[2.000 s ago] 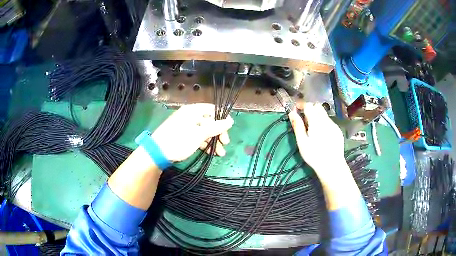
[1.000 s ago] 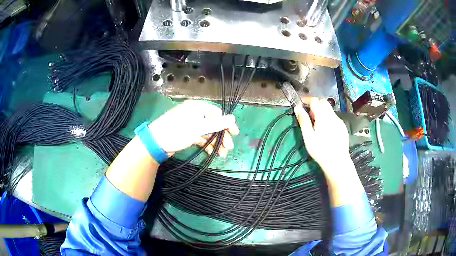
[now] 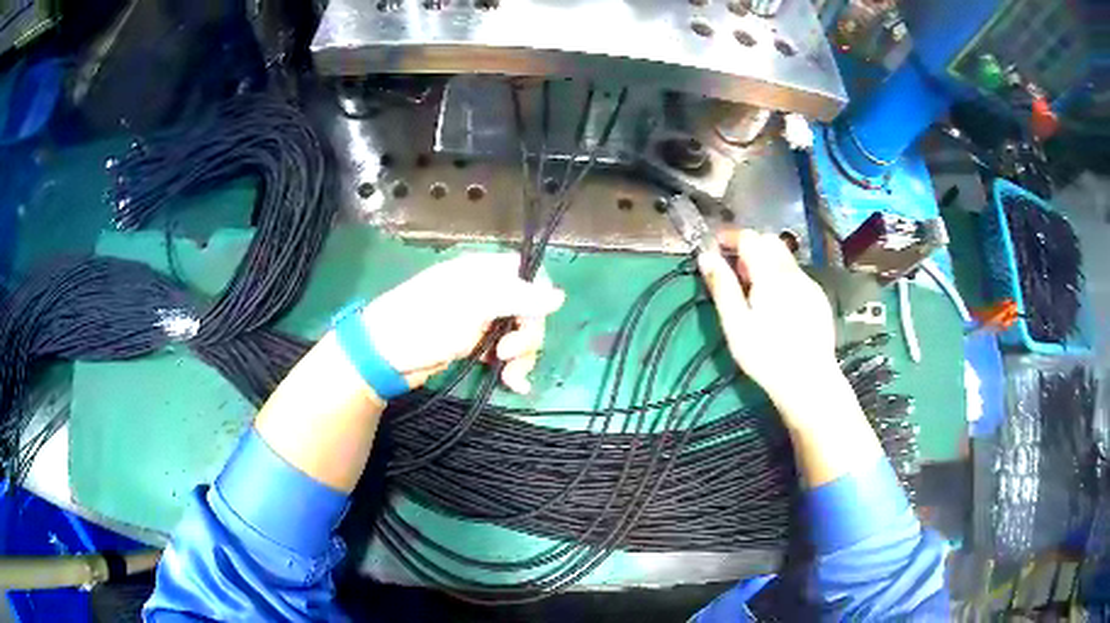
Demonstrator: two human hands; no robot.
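My left hand (image 3: 469,319), with a bright blue wristband, is closed around several black cables (image 3: 554,201). These run up from it under the thick steel upper plate (image 3: 584,55), where their ends are hidden. My right hand (image 3: 769,319) holds a narrow silver bar (image 3: 690,226) over the front edge of the lower mold (image 3: 548,225). Several black cables curve down from the bar. Below my hands a long bundle of black cables (image 3: 609,493) lies across the green mat (image 3: 134,426), its ends fanned at the right.
A whitish tie (image 3: 178,324) gathers the bundle at the left. Another black coil (image 3: 286,219) lies at upper left. A small metal block (image 3: 889,243), pale curved handles (image 3: 911,319) and a light-blue basket (image 3: 1008,262) of black pieces are at the right. Blue drum (image 3: 49,535) at lower left.
The view has shifted, so the upper plate sits higher in the picture and more of the lower mold shows. Both hands keep their holds; the left has moved slightly down and left.
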